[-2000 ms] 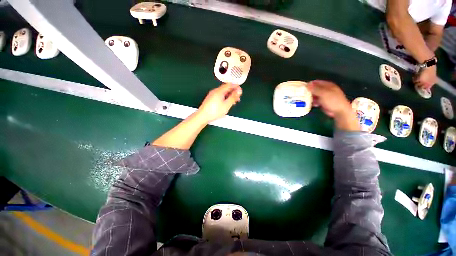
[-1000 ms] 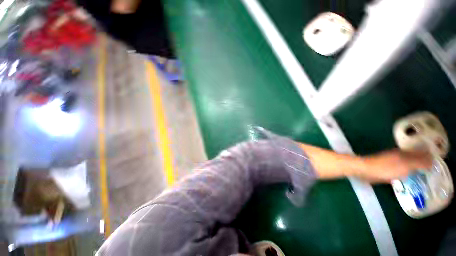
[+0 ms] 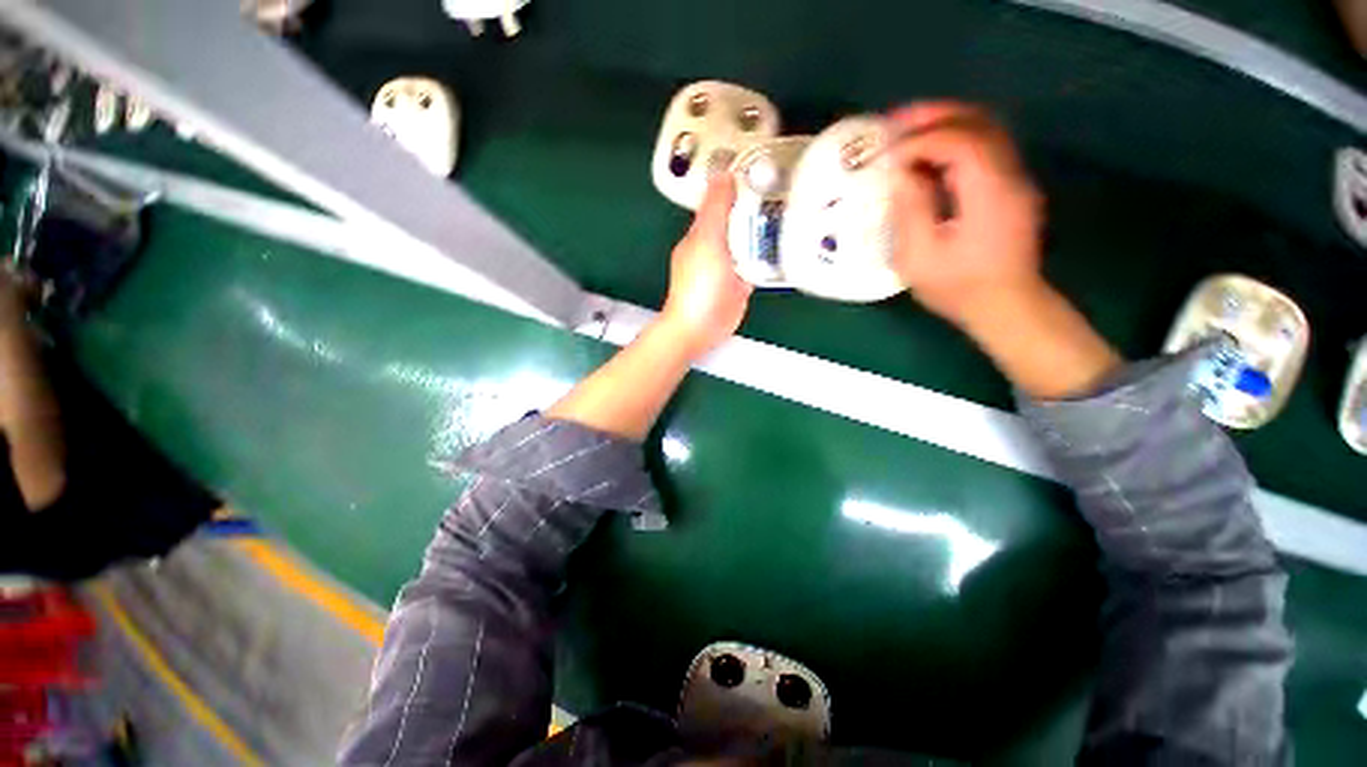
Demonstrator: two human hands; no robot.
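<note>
My left hand (image 3: 708, 277) holds a back housing (image 3: 763, 237) by its left edge over the conveyor belt; its open side shows blue electronics. My right hand (image 3: 975, 225), blurred, holds a white front cover (image 3: 844, 210) by its right side. The cover overlaps the right part of the housing and hides it. A two-eyed unit (image 3: 711, 132) lies on the belt just behind my left hand, partly covered. Whether the two held halves touch is unclear.
Another back housing (image 3: 1241, 352) lies right, beyond my right sleeve. A two-eyed cover (image 3: 754, 694) is at the worktop's near edge, by my body. A slanting white post (image 3: 345, 165) and pale rail (image 3: 870, 393) stand left and in front. A person's arm shows far left.
The view swung left and back. My left hand has gone from an empty-looking pinch to holding the back housing; my right hand now holds a cover over it.
</note>
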